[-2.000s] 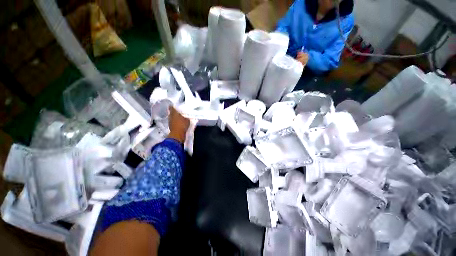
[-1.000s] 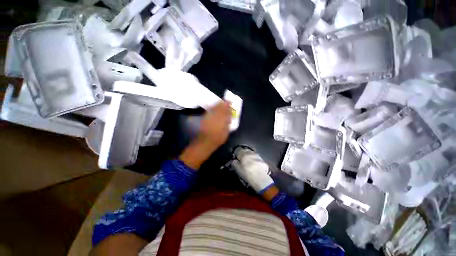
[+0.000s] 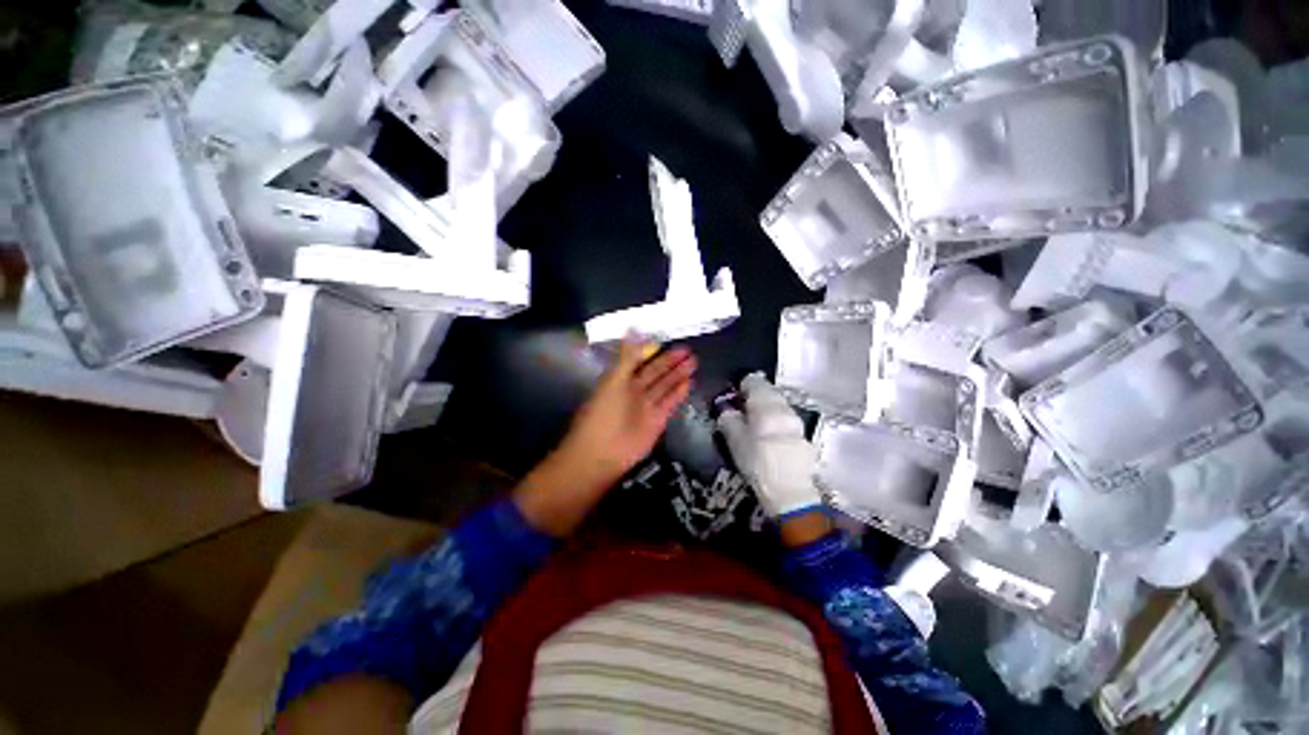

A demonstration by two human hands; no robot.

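My left hand (image 3: 620,414), bare with a yellow band on one finger, pinches the lower edge of a white plastic bracket (image 3: 678,273). Its other fingers are extended, off the part. The bracket is seen edge-on, its long arm pointing up over the black bench. My right hand (image 3: 772,448), in a white knitted glove, is just right and below, its fingertips close together near the bracket. Whether they hold a small piece cannot be told. Tiny white clips (image 3: 711,500) lie loose between my hands and my body.
White rectangular housings (image 3: 1016,144) and brackets are heaped on the right. Another heap with a large housing (image 3: 137,223) lies on the left. A small brown box of white strips (image 3: 1166,661) and clear plastic wrap (image 3: 1055,653) are at the lower right. Brown cardboard (image 3: 309,625) shows at the lower left.
The bracket has turned edge-on in my left hand and sits slightly higher. My gloved hand has moved right and up, off the tiny clips, which now show.
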